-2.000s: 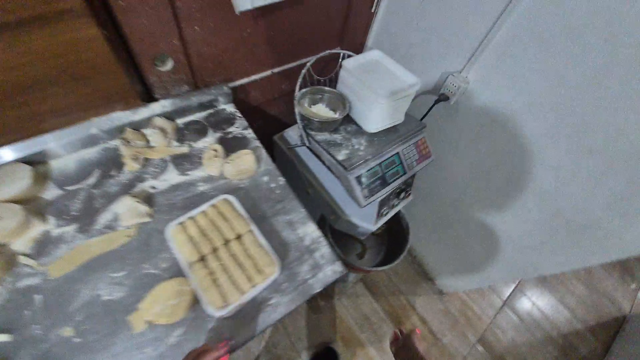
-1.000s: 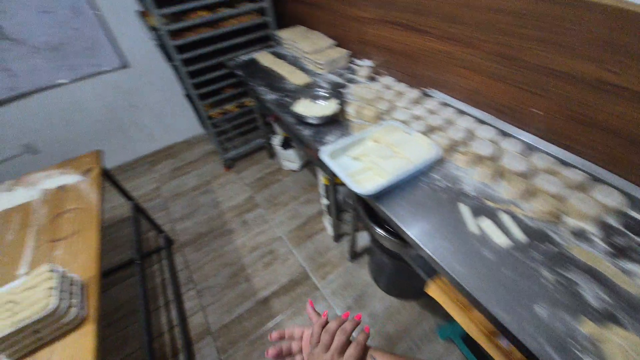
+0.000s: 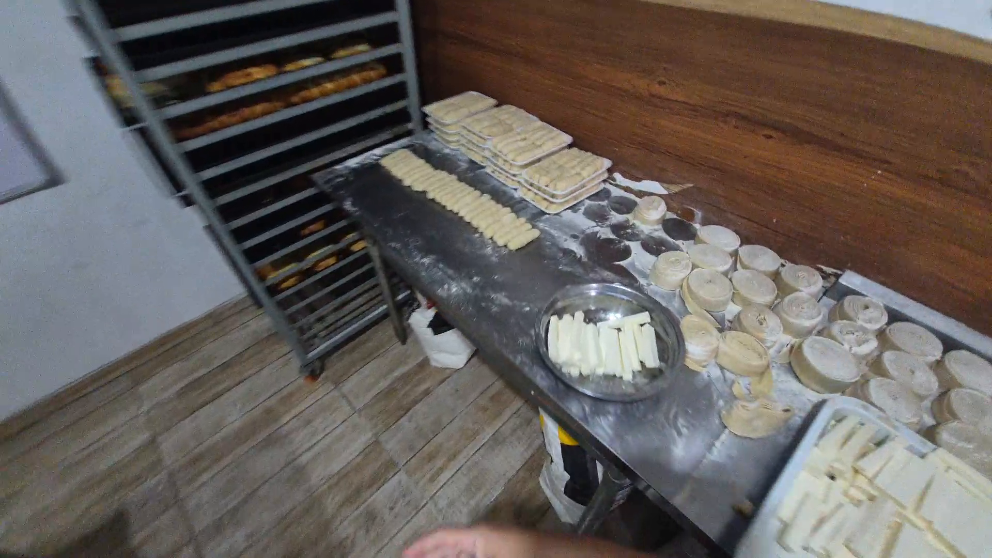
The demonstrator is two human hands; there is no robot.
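At the bottom edge, part of my right hand (image 3: 465, 542) shows, blurred, with its wrist running off to the right; its fingers are mostly cut off. My left hand is out of view. Beyond, on the floured metal table (image 3: 465, 287), a steel bowl (image 3: 675, 345) holds white cheese-like sticks (image 3: 608, 346). A white plastic tub (image 3: 798, 457) of similar sticks and slabs stands at the lower right. Coiled dough rounds (image 3: 825, 363) cover the table's wall side. A row of filled dough rolls (image 3: 457, 198) lies farther back, beside stacked trays of rolls (image 3: 562, 170).
A metal tray rack (image 3: 186, 163) with baked goods stands at the table's far end. A wood-look panel (image 3: 736, 116) runs behind the table. Below the table are a white bag (image 3: 442, 341) and another container (image 3: 570, 473) near a table leg. Plank-look tiles (image 3: 310, 465) cover the floor.
The view has swung far round to the rack end of the table. One second ago both hands were together with fingers spread; now only part of one shows at the bottom edge.
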